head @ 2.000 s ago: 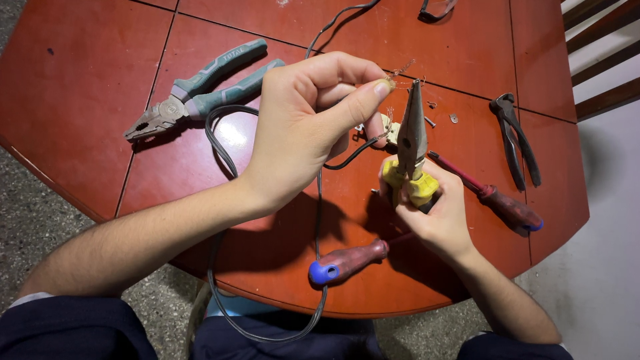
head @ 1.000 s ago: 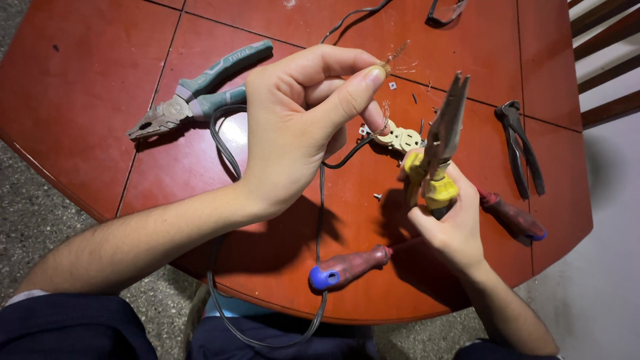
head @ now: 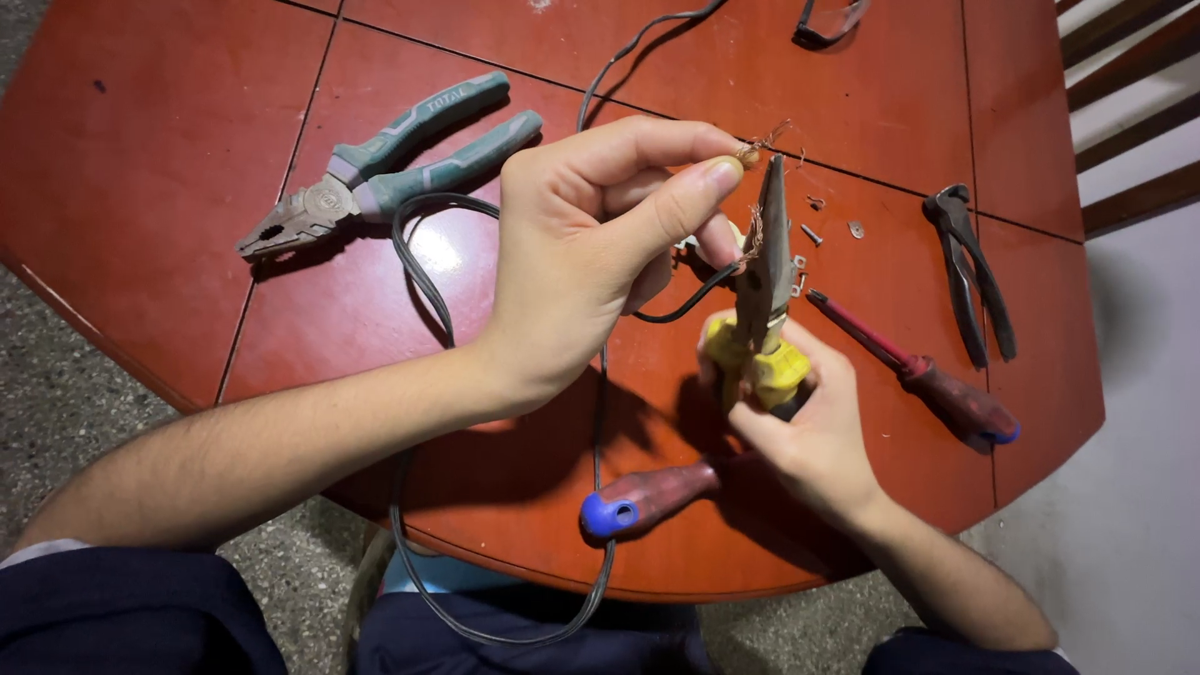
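Observation:
My left hand (head: 600,244) pinches a small tan piece with frayed copper strands (head: 771,139) between thumb and forefinger. Below it, more twisted copper strands (head: 755,234) come from the end of a black electrical cable (head: 689,305), near my lower fingers. My right hand (head: 816,412) grips long-nose pliers (head: 771,253) with yellow handles, their jaws pointing up beside the copper strands. Whether the jaws touch the strands, I cannot tell. Behind the fingers, cream-coloured parts (head: 689,242) are mostly hidden.
Combination pliers (head: 375,169) lie left on the red table (head: 141,187). One screwdriver (head: 647,499) lies near the front edge, another (head: 947,394) at right beside end-cutting pincers (head: 966,272). A screw (head: 812,234) and small metal bits lie behind the pliers. Dark-framed glasses (head: 830,23) are at the top.
The long-nose pliers in my right hand have moved left, back towards my left fingers, compared with one second ago. The cream-coloured parts, visible then, are now mostly covered.

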